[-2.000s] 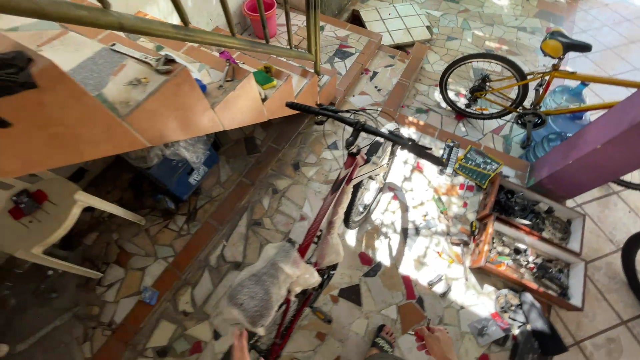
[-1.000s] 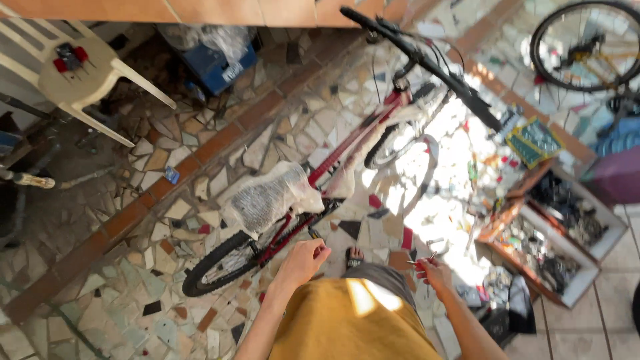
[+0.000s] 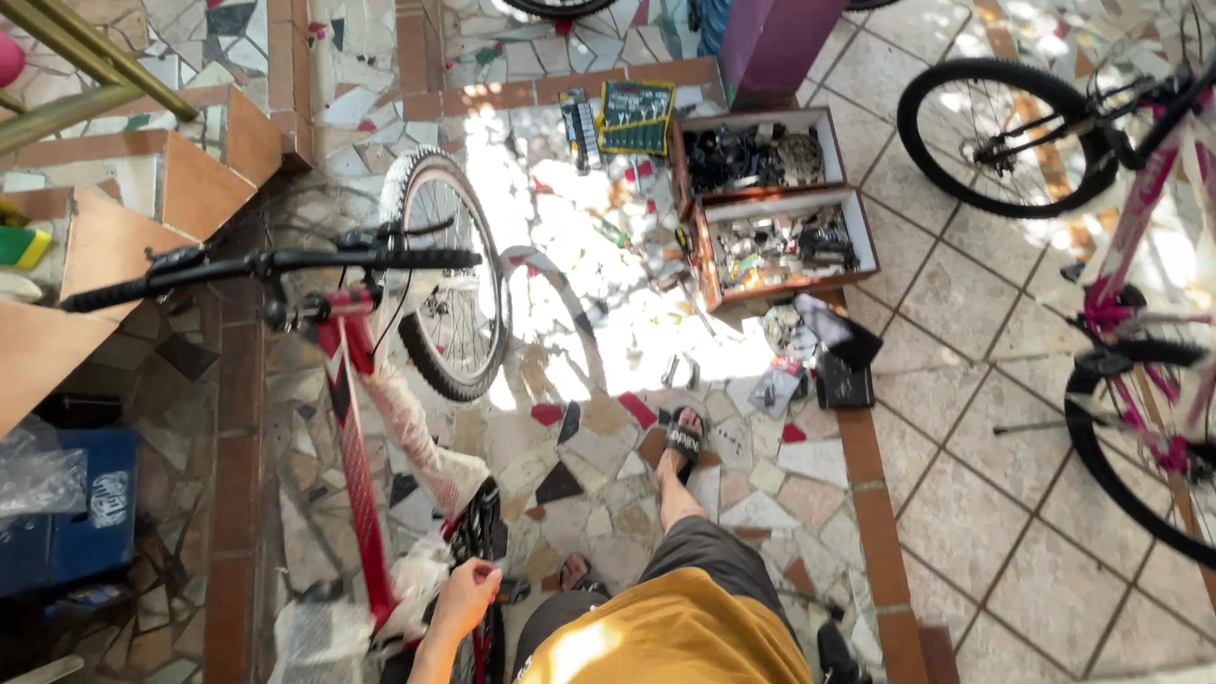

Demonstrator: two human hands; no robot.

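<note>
A red bicycle frame (image 3: 357,475), partly wrapped in whitish plastic film, runs down the left half of the head view. Its black handlebar (image 3: 323,258) and front wheel (image 3: 494,313) are farther forward. My left hand (image 3: 470,594), fingers curled, is over the lower part of this bicycle, beside the crank area and a black pedal (image 3: 513,590). Whether it touches the bicycle or has anything between its fingertips is not clear. My right hand is out of view. Foam-like wrapping (image 3: 323,641) lies around the bicycle near the bottom edge.
Two wooden trays of metal parts (image 3: 845,282) sit at the upper right, near a green tool roll with wrenches (image 3: 636,116) and a purple pillar (image 3: 779,47). Tiled steps (image 3: 204,180) and a blue box (image 3: 90,494) are left. A pink bicycle (image 3: 1130,247) stands right.
The view has swung toward the trays and the pink bicycle. My right hand, seen one second ago right of my body, is out of view. My left hand remains beside the red bicycle.
</note>
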